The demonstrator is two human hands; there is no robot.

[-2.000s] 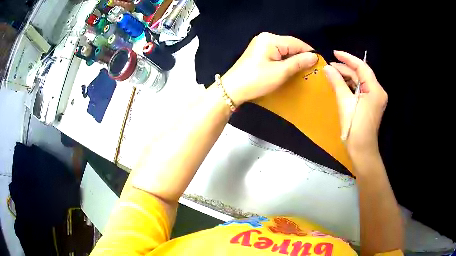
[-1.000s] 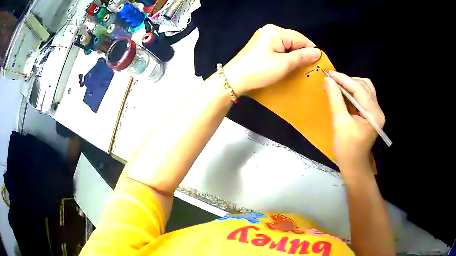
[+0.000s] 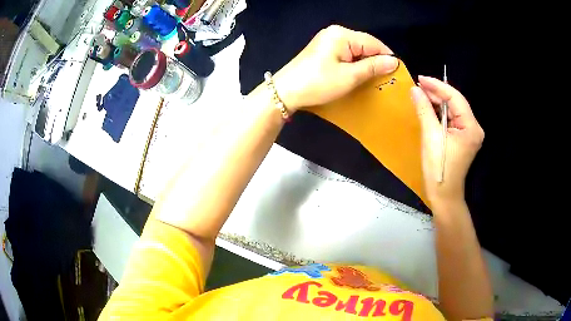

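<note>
The yellow-orange template (image 3: 388,135) lies on black cloth (image 3: 526,125), with small dark marks near its upper corner. My left hand (image 3: 341,69) pinches that corner between thumb and fingers. My right hand (image 3: 452,135) is at the template's right edge and holds a thin whitish marking pen (image 3: 444,141). The pen lies across the fingers, roughly upright in the view, with its thin end pointing up and off the template's marks. The right hand covers part of the template's right side. Whether the right fingertips grip the template edge cannot be told.
A glass jar with a dark red lid (image 3: 180,83), thread cones (image 3: 158,22) and a dark blue scrap (image 3: 120,108) are on the white table (image 3: 294,194) at upper left. Dark cloth (image 3: 37,244) hangs at lower left.
The pen tip was on the template's marks a second ago; now the pen has swung upright, away from them. The left hand still pinches the corner.
</note>
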